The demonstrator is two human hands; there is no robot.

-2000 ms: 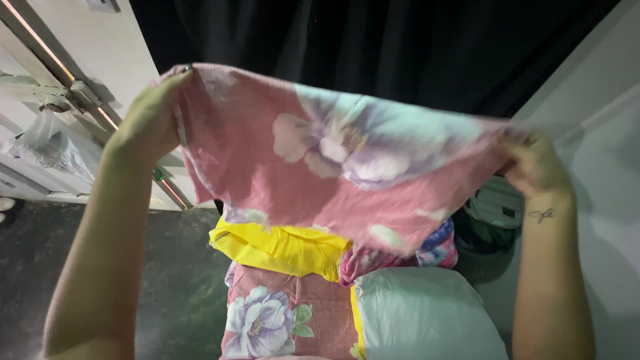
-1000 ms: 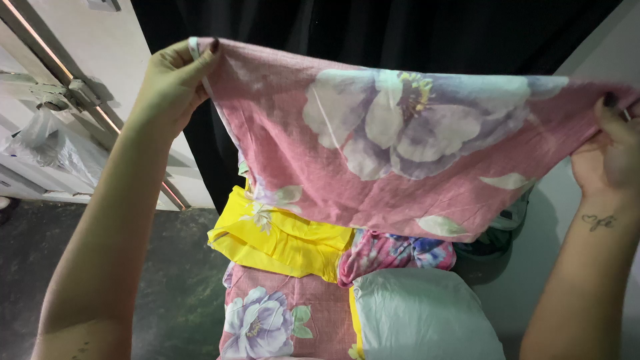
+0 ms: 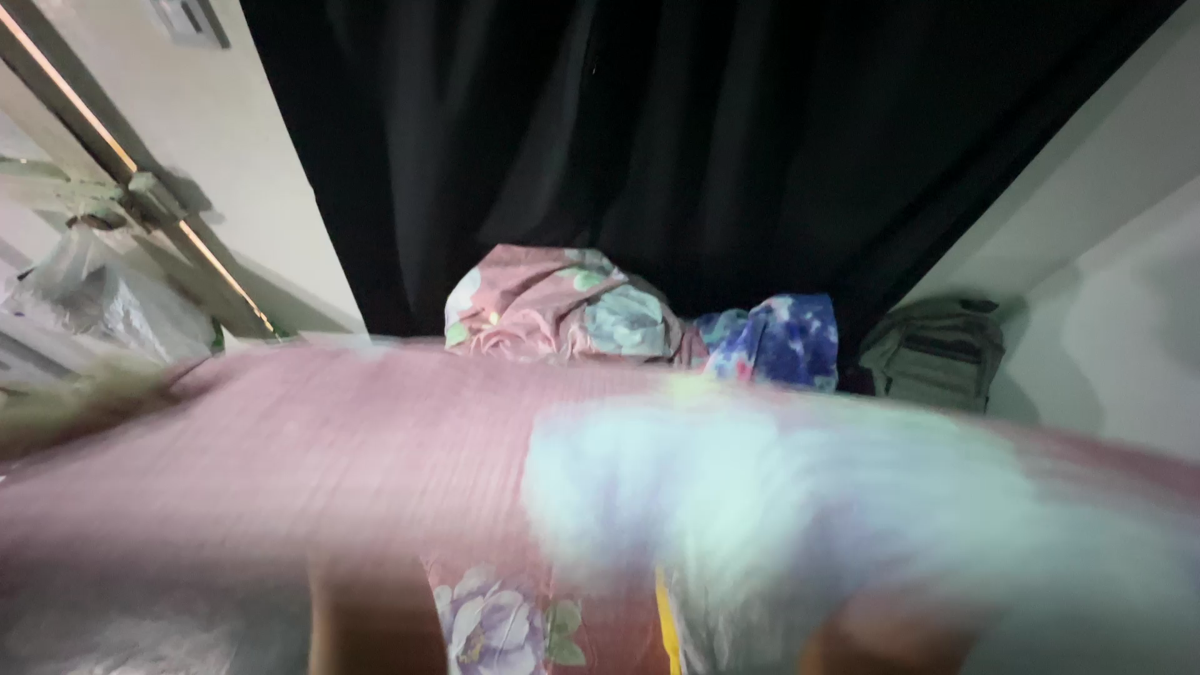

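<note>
A pink cloth with large pale flowers (image 3: 403, 422) spreads across the lower half of the view, strongly blurred by motion. At the far left edge a blurred part of my left hand or forearm (image 3: 84, 408) shows beside the cloth; its fingers cannot be made out. My right hand is not visible; the cloth runs out of view on that side. Beneath it lie a flowered pink fabric (image 3: 497, 623) and part of a pale folded fabric with a yellow strip (image 3: 667, 619) on its left.
Behind the cloth, a bunched pink flowered fabric (image 3: 562, 300) and a blue patterned fabric (image 3: 787, 337) lie before a black curtain (image 3: 600, 141). A grey-green bag (image 3: 937, 356) stands by the right wall. A plastic bag (image 3: 112, 291) hangs at the left.
The held pink cloth has come down from the upper part of the view and now covers the yellow fabric. The bunched pink fabric behind has come into sight.
</note>
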